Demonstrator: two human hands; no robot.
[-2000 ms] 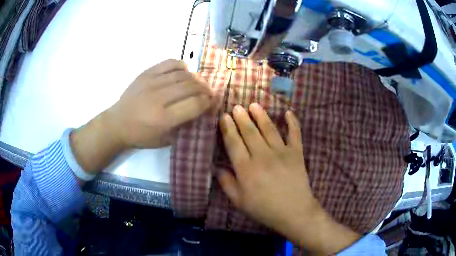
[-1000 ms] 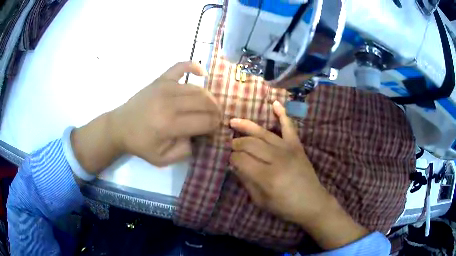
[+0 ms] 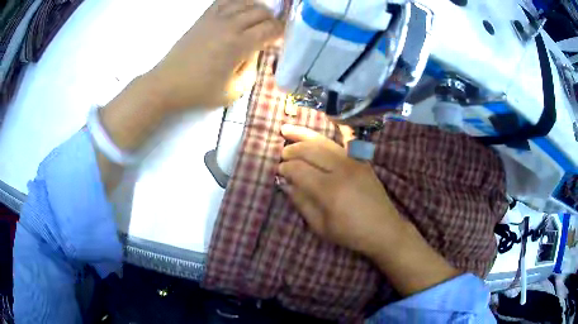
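Observation:
A reddish-brown plaid panel [image 3: 443,183] lies bunched under and right of the machine head and hangs over the front edge. A long plaid band [image 3: 239,196] runs along its left side up to the lit presser foot area [image 3: 293,104]. My right hand [image 3: 323,183] grips the cloth just in front of the foot, thumb and fingers bent together. My left hand [image 3: 218,54] is raised at the band's far end, left of the machine head, and is blurred. Its fingertips are at the cloth edge; whether they hold it is unclear.
The white sewing machine head [image 3: 342,44] with blue stripes stands behind the cloth. A ruler tape [image 3: 166,261] runs along the curved table front. Dark plaid pieces [image 3: 47,28] lie at the upper left. Black loops [image 3: 510,235], perhaps snips, lie at the far right.
My left hand has moved from beside the seam to the far end of the band. My right hand has closed on the cloth nearer the foot. The camera view has also shifted.

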